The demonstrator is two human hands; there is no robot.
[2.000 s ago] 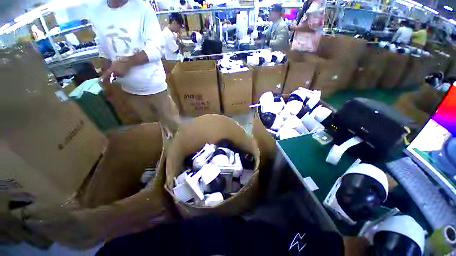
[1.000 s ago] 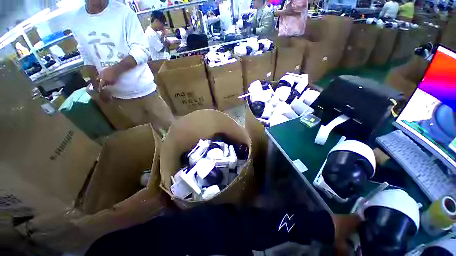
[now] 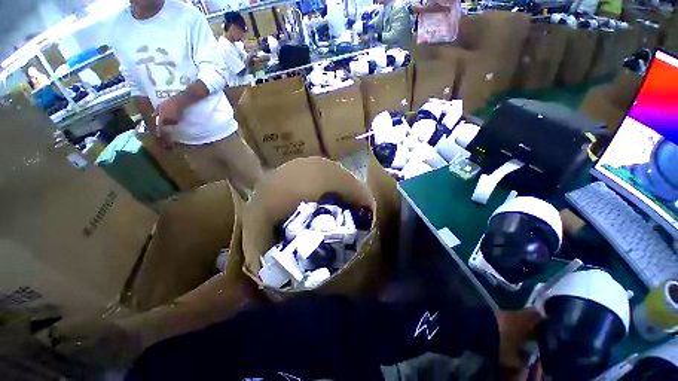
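My left hand (image 3: 517, 333) is at the lower right, at the end of a dark sleeve with a white zigzag mark. It is blurred and rests against the left side of a white dome camera with a black ball (image 3: 583, 327); its fingertips are not clear, so its grip cannot be told. A second dome camera (image 3: 520, 242) stands just behind on the green bench top (image 3: 435, 195). Part of another shows at the bottom right corner. My right hand is out of the picture.
An open round-sided carton (image 3: 260, 201) holds white-and-black cameras; another open carton (image 3: 186, 245) is left of it. A black bag-like case (image 3: 531, 138), keyboard (image 3: 624, 231), monitor (image 3: 654, 141) and yellow tape roll (image 3: 658, 309) are right. A person in white stands at the back left.
The view has swung right and down since the first frame. My left hand has come into view beside the nearer camera. The standing person's hands have shifted slightly.
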